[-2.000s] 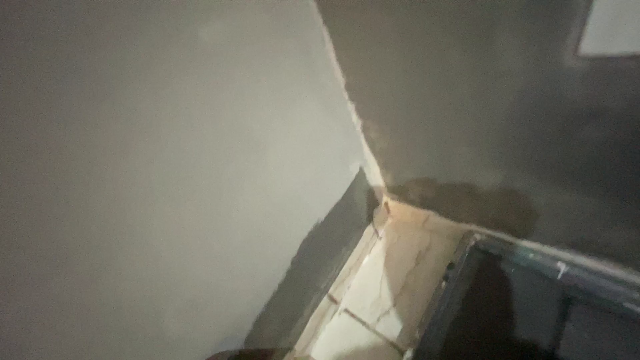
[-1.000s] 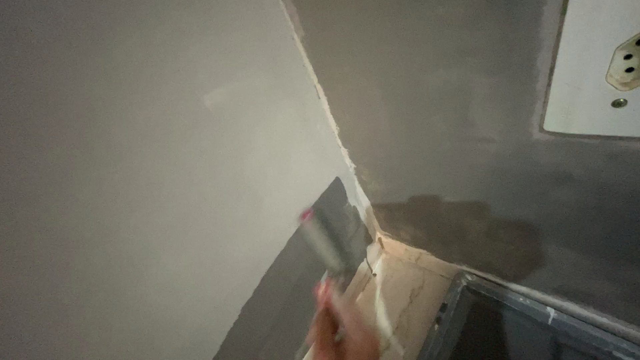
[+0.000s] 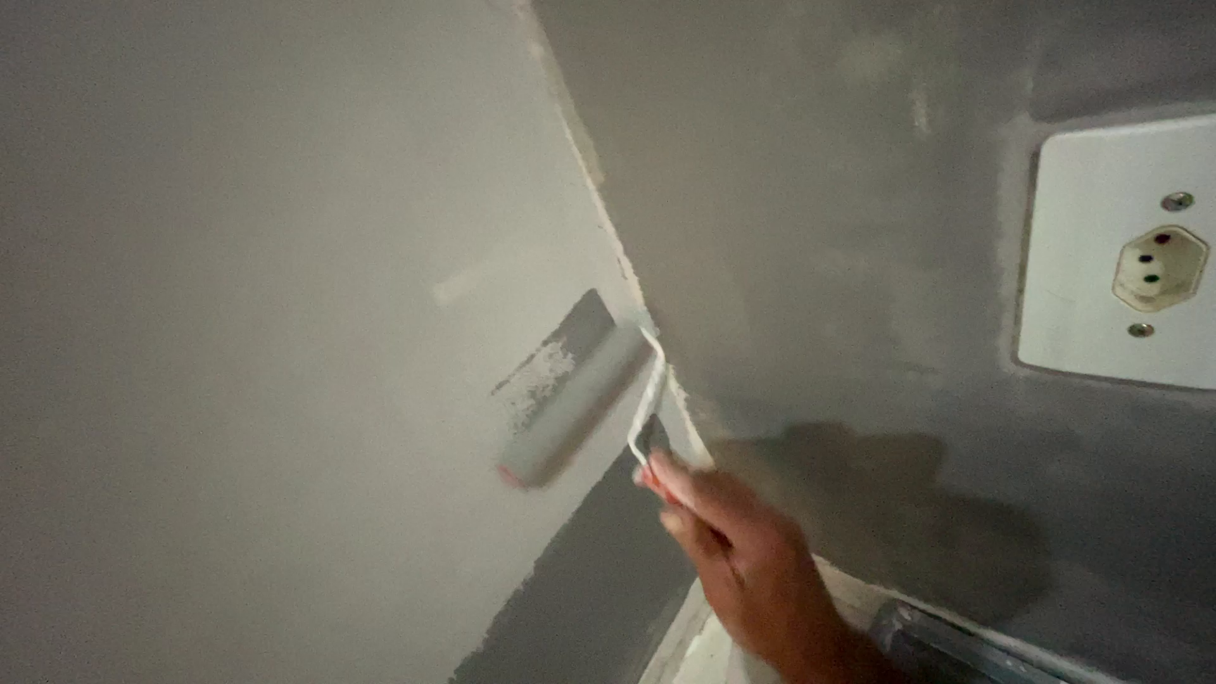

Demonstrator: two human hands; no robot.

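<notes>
My right hand (image 3: 750, 560) is closed around the handle of a small paint roller (image 3: 579, 408) with a bent white wire frame. The roller sleeve is slightly blurred and lies against the light grey wall (image 3: 237, 285), close to the corner. Above and left of the sleeve is a dark grey paint patch (image 3: 591, 318) with a speckled edge. A wide band of dark grey paint (image 3: 579, 579) covers the lower part of that wall. My left hand is out of view.
A darker grey wall (image 3: 836, 237) meets the light one at a rough pale corner line. It holds a white socket plate (image 3: 1073, 256) with two screws. Below are a pale ledge (image 3: 693, 646) and a dark tray-like frame (image 3: 969, 646), partly behind my forearm.
My right hand and the roller have moved up along the corner since one second ago. A separate dark patch now shows above the painted band. The view has shifted, showing more socket plate.
</notes>
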